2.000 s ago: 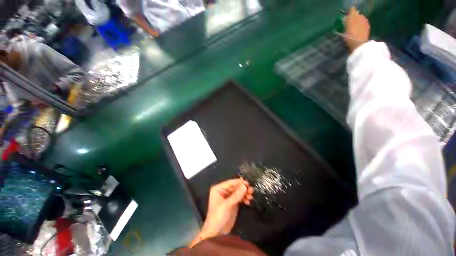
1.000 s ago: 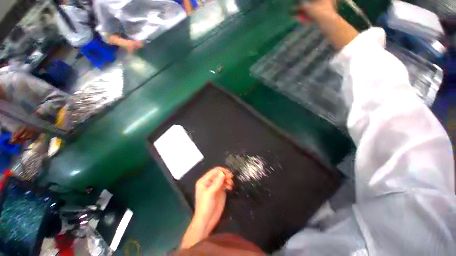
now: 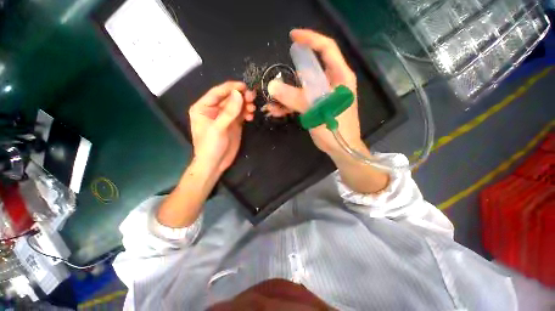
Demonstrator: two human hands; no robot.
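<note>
My right hand (image 3: 335, 91) is closed around the clear dispensing syringe (image 3: 310, 71), with its green cap (image 3: 327, 107) towards me and a clear air hose (image 3: 423, 115) curving off it. A round ring-like device housing (image 3: 279, 78) is at the thumb and fingertips of the same hand. My left hand (image 3: 218, 118) is just left of it, thumb and fingertips pinched together; whether a tiny part is between them cannot be told. The heap of small metal parts (image 3: 252, 71) lies on the black tray (image 3: 258, 203), partly hidden by the hands. The syringe's needle tip is not visible.
A white block (image 3: 152, 45) lies on the tray's left part. A clear blister tray (image 3: 481, 48) is at the upper right. Red bins (image 3: 523, 209) stand on the floor at right. A yellow loop (image 3: 104, 190) and a black and red device (image 3: 15, 200) are at left.
My right hand has come back from the far upper right to the black tray, now with the syringe and round housing. My left hand stays beside the heap. The view has tilted down.
</note>
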